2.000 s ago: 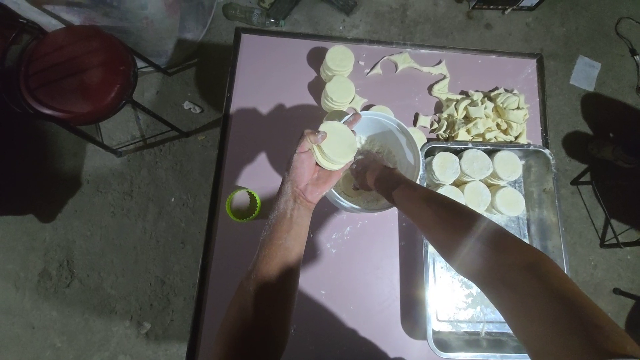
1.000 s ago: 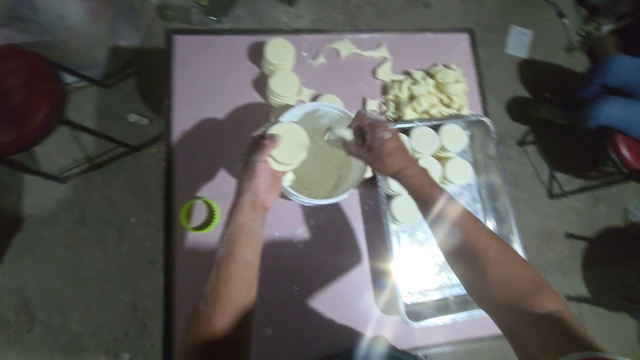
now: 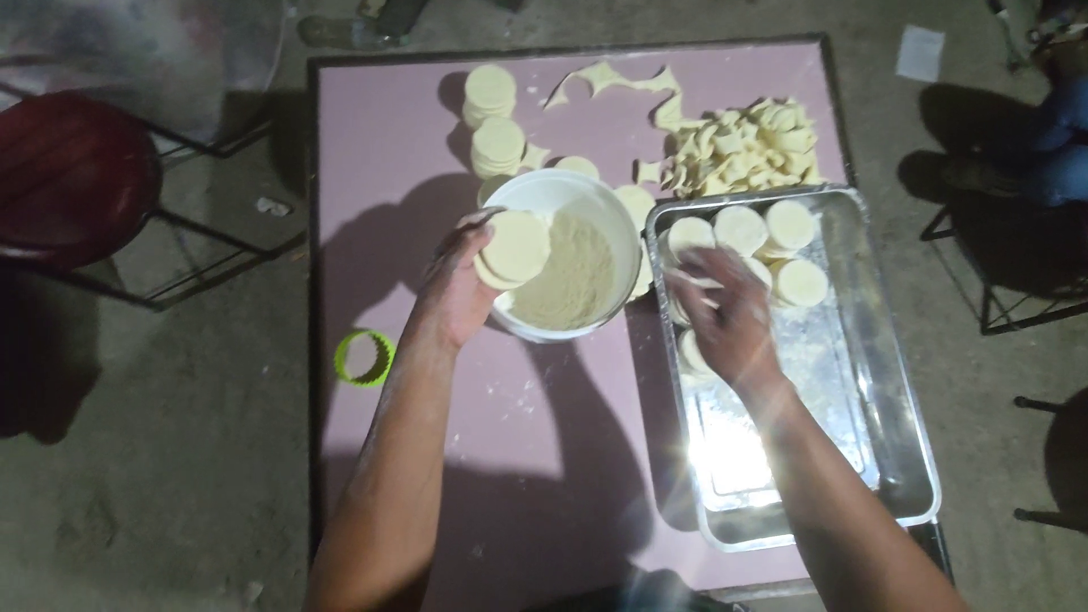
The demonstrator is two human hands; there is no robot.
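Observation:
My left hand (image 3: 463,280) holds a short stack of round dough discs (image 3: 516,246) over the left rim of a white bowl (image 3: 627,246) with pale flour (image 3: 568,276) in it. Blurred by motion, my right hand (image 3: 727,310) is over the upper left part of a metal tray (image 3: 892,408); a pale edge shows by its fingers, and whether it grips a disc I cannot tell. Stacks of floured discs (image 3: 790,225) stand in the tray's upper part, some partly hidden by this hand.
Beyond the bowl stand more disc stacks (image 3: 490,89), beside a heap of dough scraps (image 3: 748,149). A green round cutter (image 3: 365,358) lies on the pink tabletop (image 3: 527,408). A red stool (image 3: 72,178) is at the left; a person's blue-clad leg (image 3: 1062,144) shows at the right.
My right hand was in the bowl two seconds ago and at its right rim one second ago; it has moved right, over the tray. My left hand still holds its stack beside the bowl.

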